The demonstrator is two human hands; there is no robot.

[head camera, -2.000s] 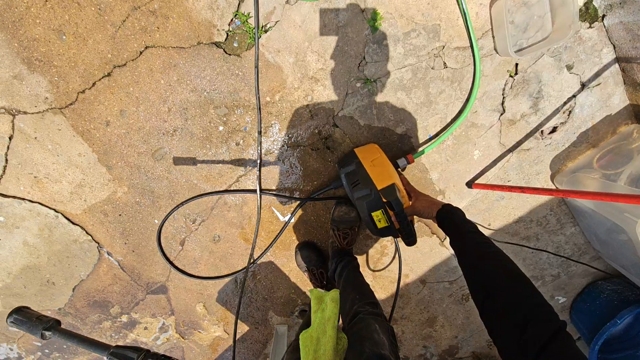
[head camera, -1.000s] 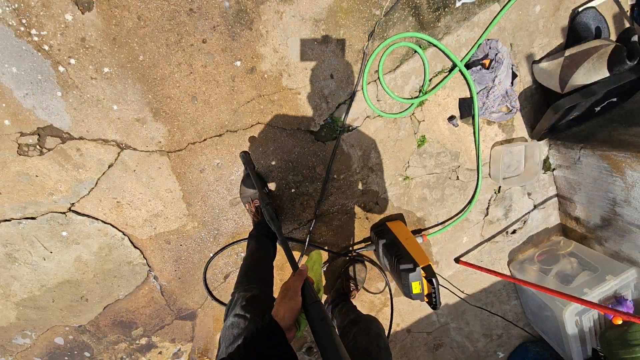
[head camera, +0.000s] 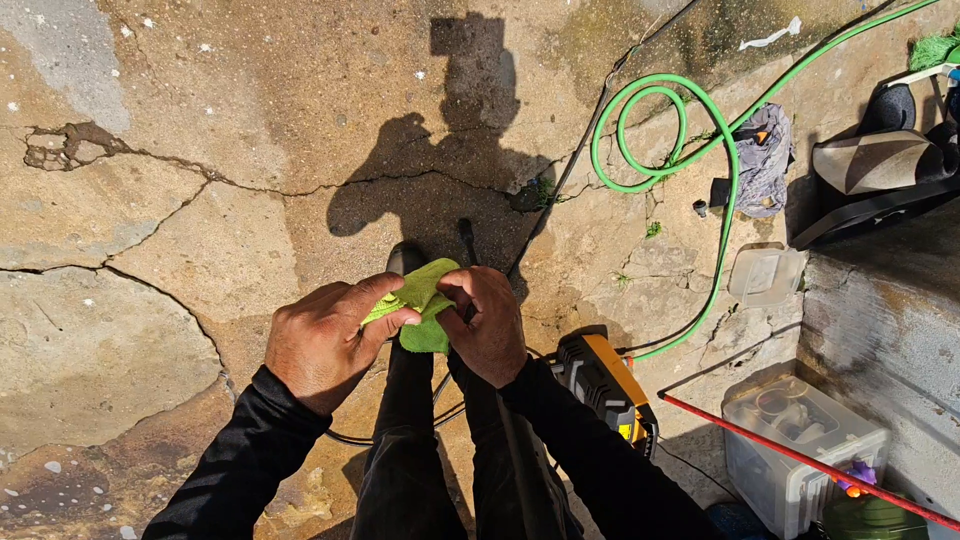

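Note:
A yellow-green cloth [head camera: 426, 300] is pinched between both hands at the middle of the view, bunched and partly folded. My left hand [head camera: 330, 337] grips its left side between thumb and fingers. On the cloth's right side, my right hand [head camera: 487, 322] has its fingers closed. Behind the right hand a black lance or wand [head camera: 466, 236] shows its tip; the rest is largely hidden by hand and arm. The orange and black pressure washer [head camera: 607, 386] rests on the ground beside my right forearm, with the green hose running up from it.
A green garden hose [head camera: 726, 247] loops across the cracked concrete at the right. Near it lie a grey rag [head camera: 766, 161] and a plastic lid [head camera: 765, 276]. A red pole [head camera: 780, 448] crosses above a clear plastic bin [head camera: 810, 450] by the wall. A black cable [head camera: 574, 157] runs upward.
Two seconds ago one hand was on the pressure washer; one second ago a hand held the black lance. Now both hands hold the green cloth, which hung near my legs before.

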